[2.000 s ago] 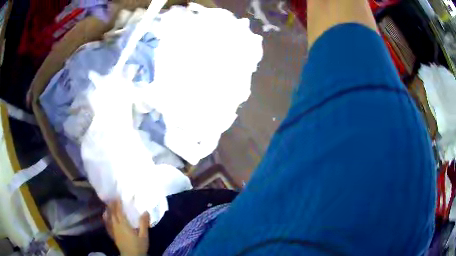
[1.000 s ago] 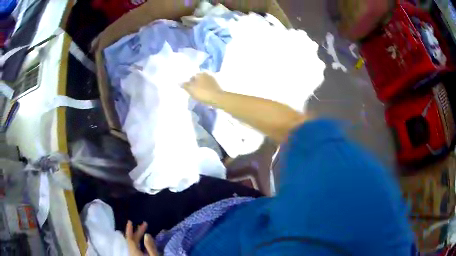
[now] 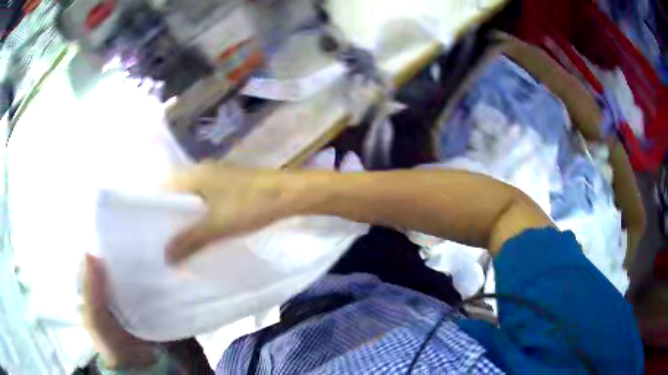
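Note:
A large white garment piece point(image 3: 242, 271) spreads across the lap and the left side, washed out by glare at the upper left. My left hand point(image 3: 113, 318) is at its lower left edge, thumb showing and the fingers mostly hidden by the cloth. My right hand point(image 3: 220, 205) reaches across from the right and lies on the cloth, blurred, with thumb and fingers apart; its fingertips fade into the glare. The grey-white overlock machine point(image 3: 201, 29) is behind, with red and orange marks; its needle area is lost in glare.
The cream table point(image 3: 311, 132) with its yellowish edge runs diagonally behind my right forearm. A carton point(image 3: 631, 194) of light blue and white cut pieces point(image 3: 513, 146) is at the right. A red plastic basket point(image 3: 644, 139) is beyond it. A blue checked apron covers the lap.
The view has swung left from the carton to the machine. My right hand has left the white pieces in the carton and is over the garment piece. My left hand is now at the cloth's edge.

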